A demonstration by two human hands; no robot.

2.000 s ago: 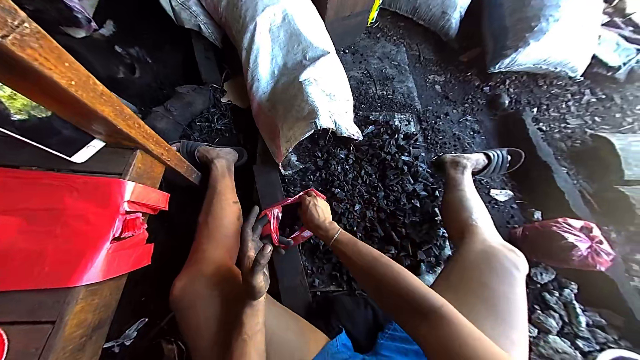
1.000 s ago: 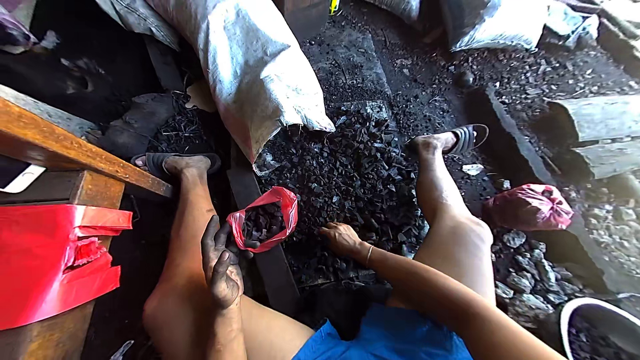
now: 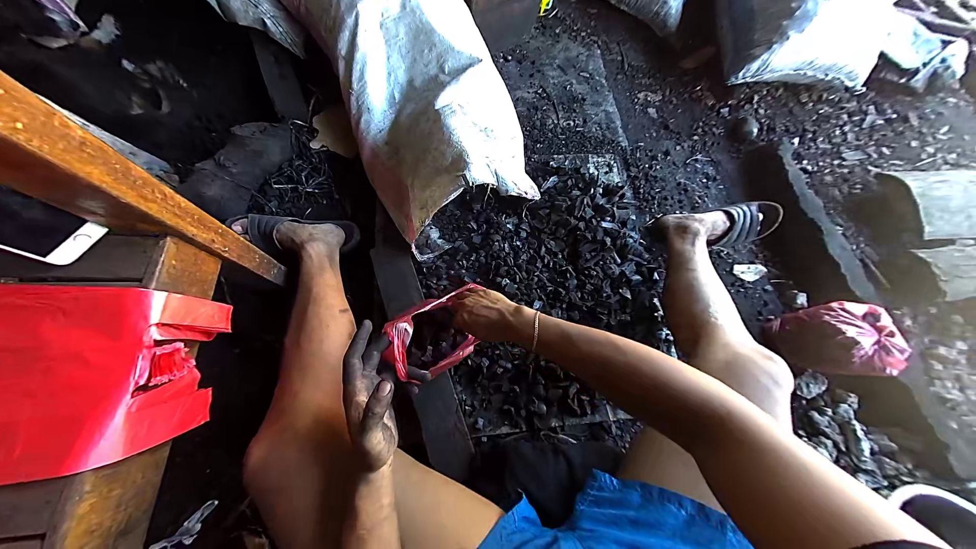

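A small red plastic bag (image 3: 401, 349), its mouth spread wide, has dark charcoal pieces inside. My left hand (image 3: 374, 396), blackened with dust, is at the bag's left side, some fingers under or behind it and the thumb apart. At the upper right of the bag's mouth is my right hand (image 3: 484, 314), wearing a thin bracelet; its fingertips are partly hidden by the rim, and whether they hold charcoal cannot be seen. Loose charcoal pieces (image 3: 564, 252) lie heaped on the ground between my legs. A large white woven sack (image 3: 427, 99) lies beyond, its end at the heap.
At left, a wooden bench (image 3: 183, 271) carries a stack of red plastic bags (image 3: 69, 374) and a phone (image 3: 72, 244). A tied red bag (image 3: 842, 339) sits right of my leg. Further sacks (image 3: 808, 46) lie at the upper right; a container's rim (image 3: 938, 496) shows lower right.
My right hand has moved from the charcoal heap up to the red bag's mouth. My left hand has stayed at the bag. The view has shifted somewhat.
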